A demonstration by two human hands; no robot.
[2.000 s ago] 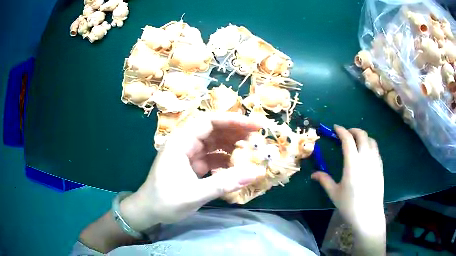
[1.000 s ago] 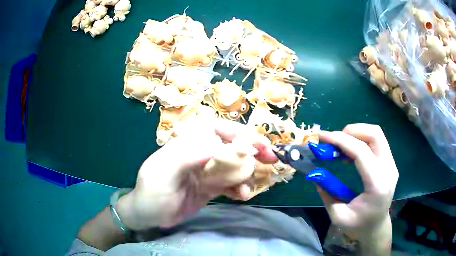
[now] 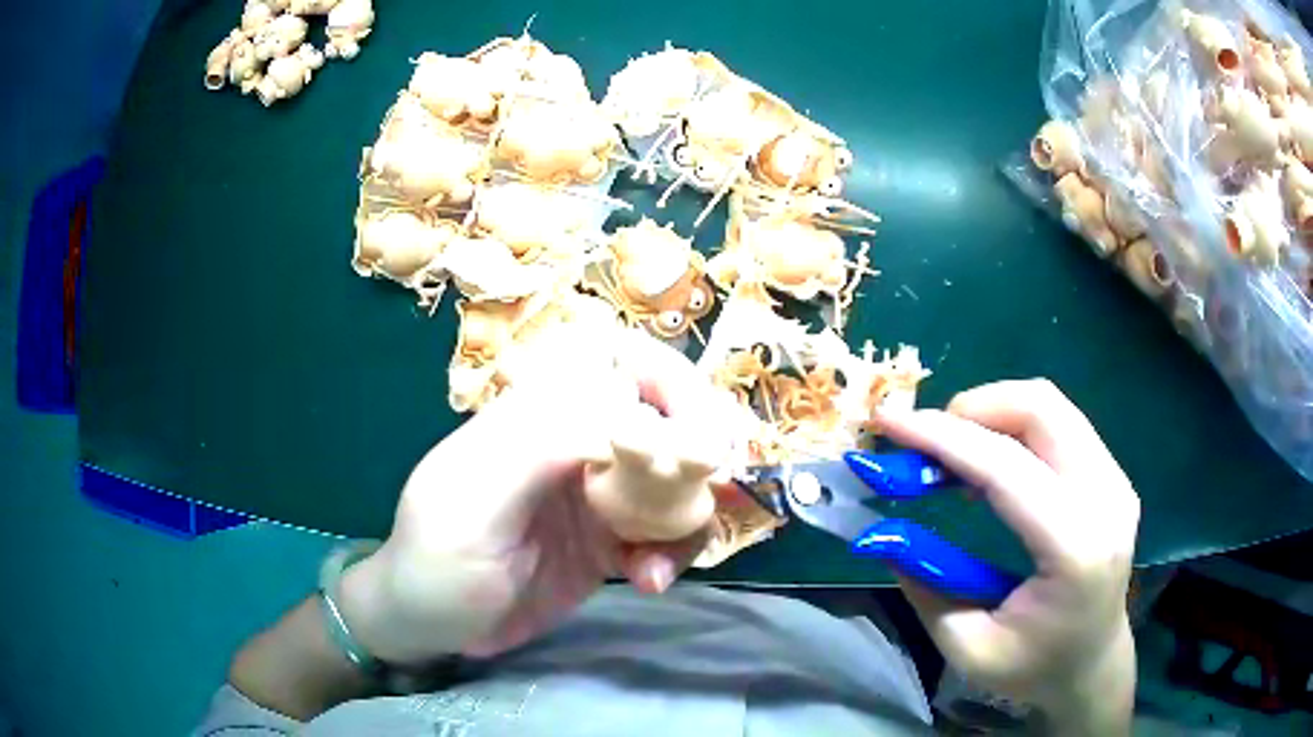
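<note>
My left hand [image 3: 497, 504] holds a peach figure part [image 3: 648, 497], rounded, above the table's near edge. My right hand [image 3: 1030, 518] grips the blue-handled nippers [image 3: 864, 511]. Their dark jaws point left and touch or nearly touch the right side of the held part; the exact contact is too small to tell. Moulded shots [image 3: 555, 173] with rounded peach parts and thin rods lie heaped mid-table. One piece behind my left hand shows pale eyes with dark dots [image 3: 684, 310]. More sprue pieces [image 3: 806, 389] lie just beyond the nippers.
A clear plastic bag [image 3: 1152, 187] full of loose peach parts lies at the right. A small pile of loose parts [image 3: 281, 51] sits at the far left. Blue bins [image 3: 144, 501] show past the table's left edge.
My right hand has picked up the nippers from the table and brought them left to the part. My left hand now holds a single part; two seconds ago it was at a sprue cluster.
</note>
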